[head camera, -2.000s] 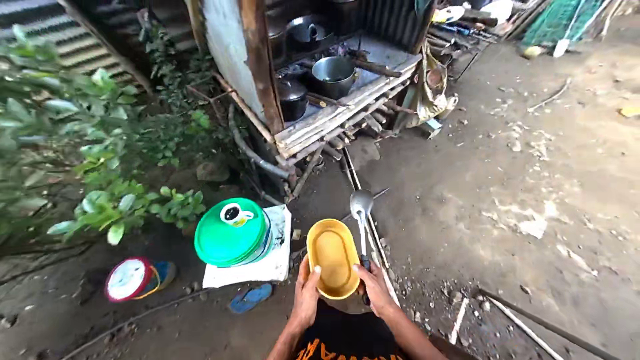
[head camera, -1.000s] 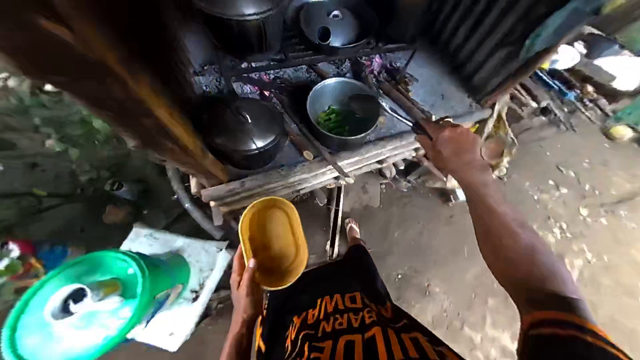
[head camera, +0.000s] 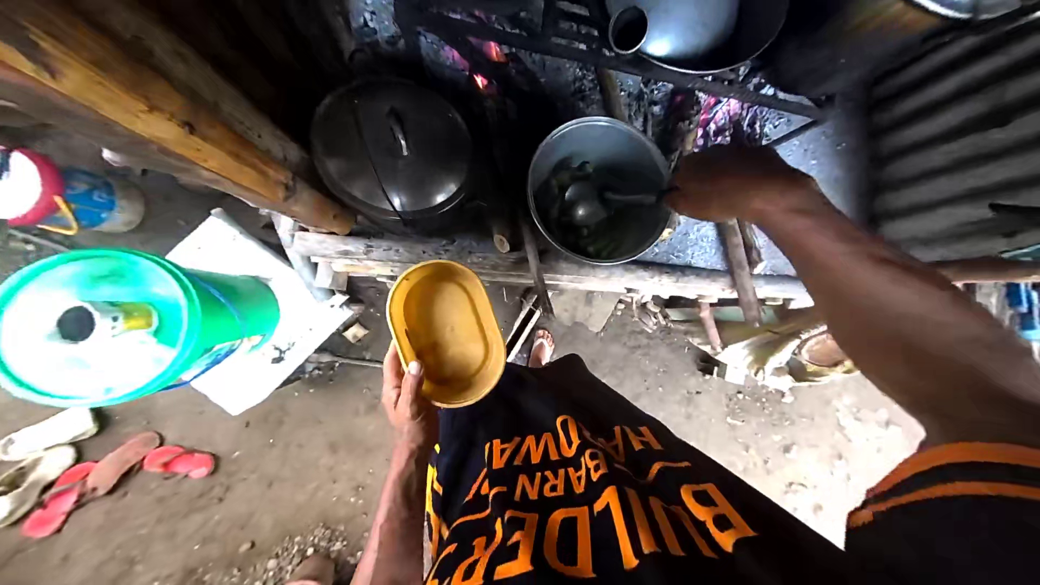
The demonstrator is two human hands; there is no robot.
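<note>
My left hand (head camera: 408,398) grips the near left rim of an empty yellow oval plastic dish (head camera: 447,333), thumb over the edge. Up and to the right, my right hand (head camera: 723,185) is closed on the handle of a metal ladle (head camera: 587,203). The ladle's bowl is down inside an open metal pot (head camera: 599,130), among dark green leafy food (head camera: 581,236) in shadow. The handle's end is hidden in my fist. A lidded dark pot (head camera: 390,146) stands left of the open one.
Embers (head camera: 481,80) glow behind the pots, near a metal grate (head camera: 536,41) bearing another pot (head camera: 691,32). A wooden post (head camera: 162,114) rises at the left. A green lidded bucket (head camera: 236,305) and slippers (head camera: 122,463) lie lower left.
Both hands held the dish and ladle low at first; my right hand has since carried the ladle to the open pot and lowered it deeper. The view has moved closer to the hearth.
</note>
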